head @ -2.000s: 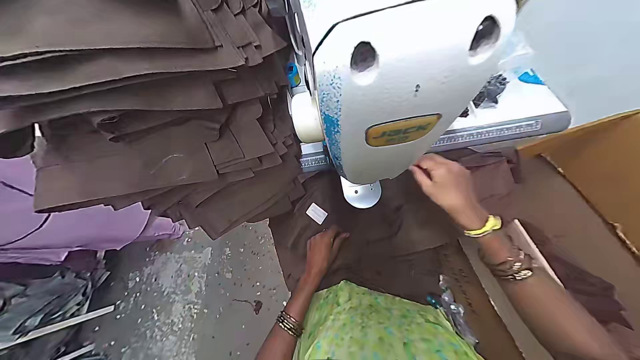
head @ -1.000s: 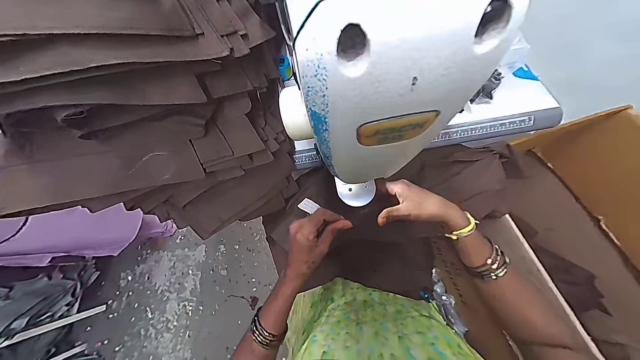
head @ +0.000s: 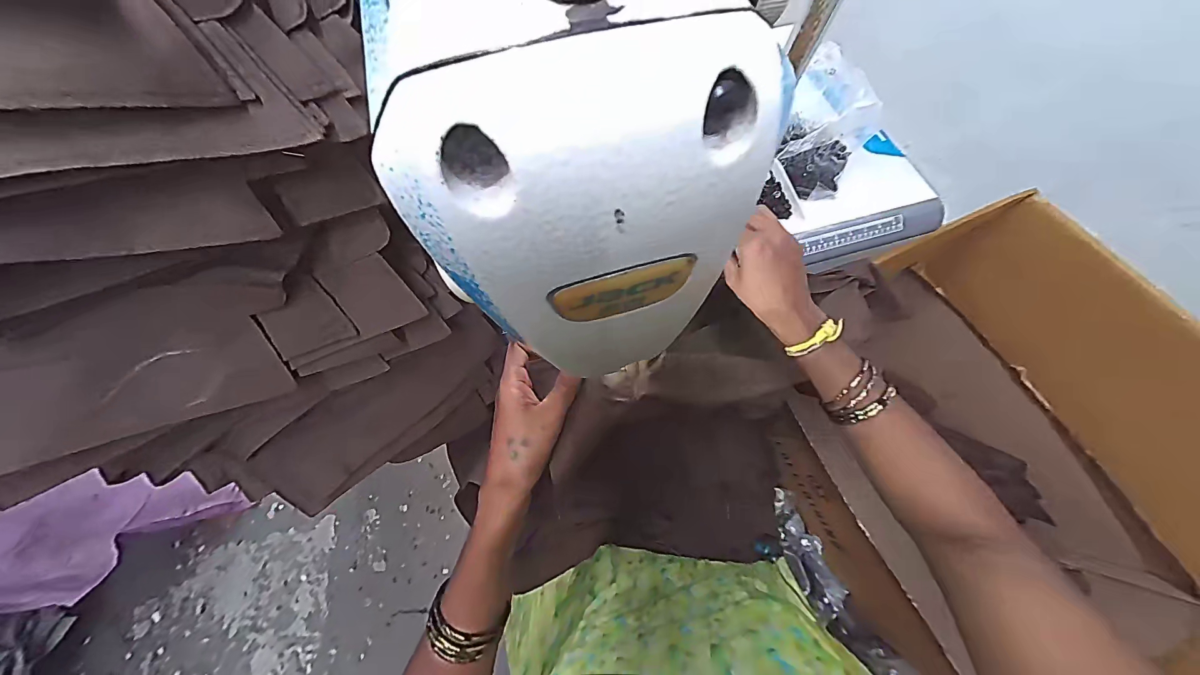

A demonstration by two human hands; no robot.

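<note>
A white Jack sewing machine head [head: 581, 206] fills the upper middle of the head view and hides what lies under it. At its lower left edge is my left hand [head: 530, 412], thumb and index finger apart, the fingertips partly hidden by the machine. Dark brown fabric [head: 675, 469] spreads below the machine and over my lap. My right hand [head: 769, 267] is bent at the machine's right side, by the small black parts; its fingertips are partly hidden, and whether it holds anything does not show.
Stacked brown fabric pieces [head: 141, 356] fill the left. An open cardboard box [head: 1078, 309] with brown cloth stands at right. A clear plastic bag of black parts [head: 820, 159] lies on the machine bed [head: 872, 216]. Purple cloth [head: 66, 544] is at lower left.
My right hand has moved away from the fabric near the machine's foot to the machine's right side. The view has moved closer to the machine. The white label on the fabric is out of sight.
</note>
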